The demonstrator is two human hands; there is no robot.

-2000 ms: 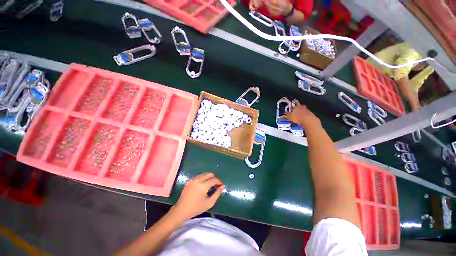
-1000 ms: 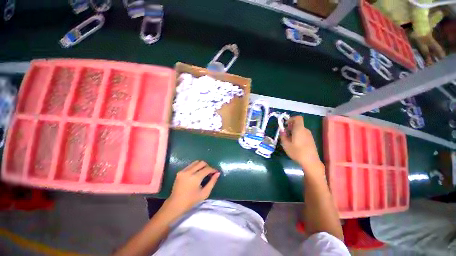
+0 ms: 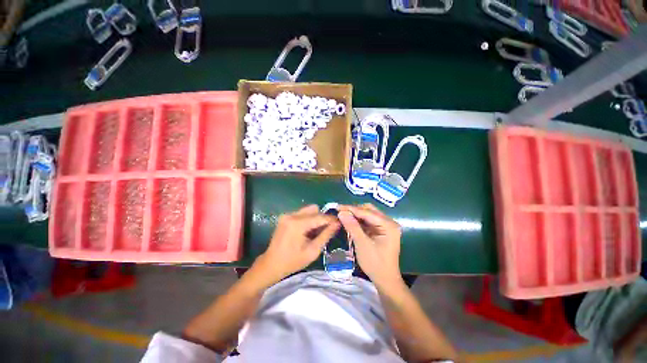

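Note:
A loop unit [image 3: 339,262] with a blue-and-white end hangs between my two hands at the bench's front edge, its blue end toward my body. My left hand [image 3: 301,237] and my right hand [image 3: 372,237] both pinch its far end with the fingertips. The fingers cover that end, so any small part there is hidden. An open brown carton [image 3: 330,152] of small white rings stands just beyond my hands. Several loop units [image 3: 391,186] lie to the right of the carton.
A pink-red compartment tray [image 3: 216,177] with tiny bits is at left, another [image 3: 518,252] at right. Stacked loop units [image 3: 32,177] lie at far left. More loops [image 3: 110,64] are scattered beyond the pale strip [image 3: 440,118]. A grey post [image 3: 567,81] slants at right.
My right hand has come back from the loop units at the right with one loop unit. My left hand has moved up and right to it. The view has shifted.

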